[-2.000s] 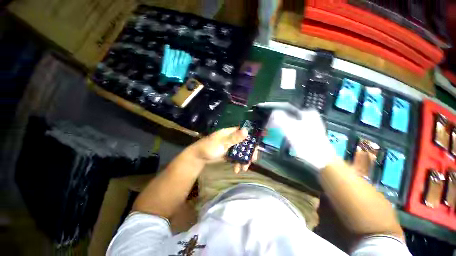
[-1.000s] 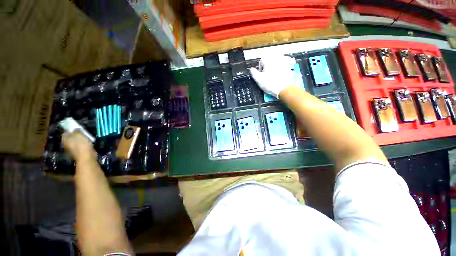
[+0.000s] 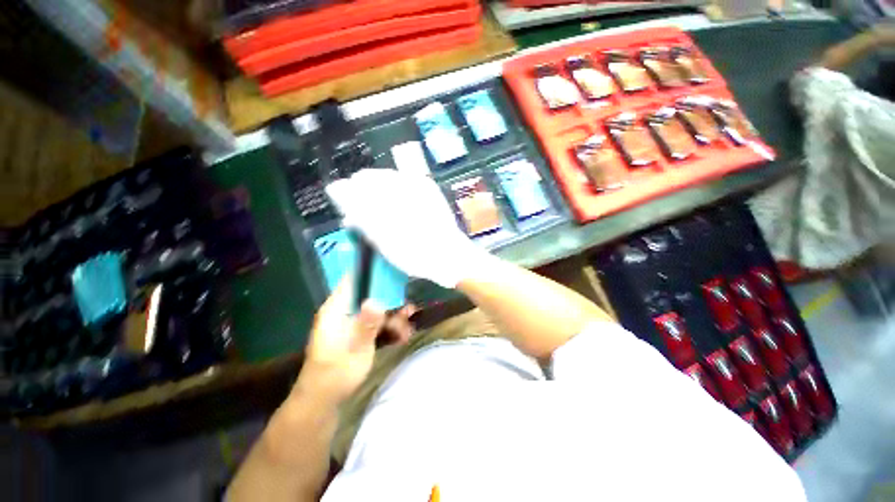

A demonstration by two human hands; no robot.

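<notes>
My left hand (image 3: 343, 338), bare, holds a dark phone (image 3: 364, 270) seen nearly edge-on at the front of the clear blister tray (image 3: 499, 155). My right hand (image 3: 407, 224), in a white glove, is over the tray beside that phone; its fingertips are blurred and I cannot tell if they grip anything. Teal phone rears (image 3: 522, 186) and one copper rear (image 3: 476, 206) lie in the tray's pockets. Keypad handsets (image 3: 309, 199) lie at its left end. A white card (image 3: 410, 158) shows behind my glove.
A black tray (image 3: 49, 338) on the left bears teal pieces (image 3: 101, 287) and a gold piece (image 3: 144, 320). A red tray (image 3: 592, 125) of copper phones stands right. Below it is a black tray (image 3: 638, 260) with red pieces. Red trays (image 3: 373, 34) are stacked behind. Grey-white cloth (image 3: 844, 167) hangs far right.
The view has swung to the right. My left hand has moved from the left black tray to the blister tray and now holds a phone. My gloved hand has come nearer to it.
</notes>
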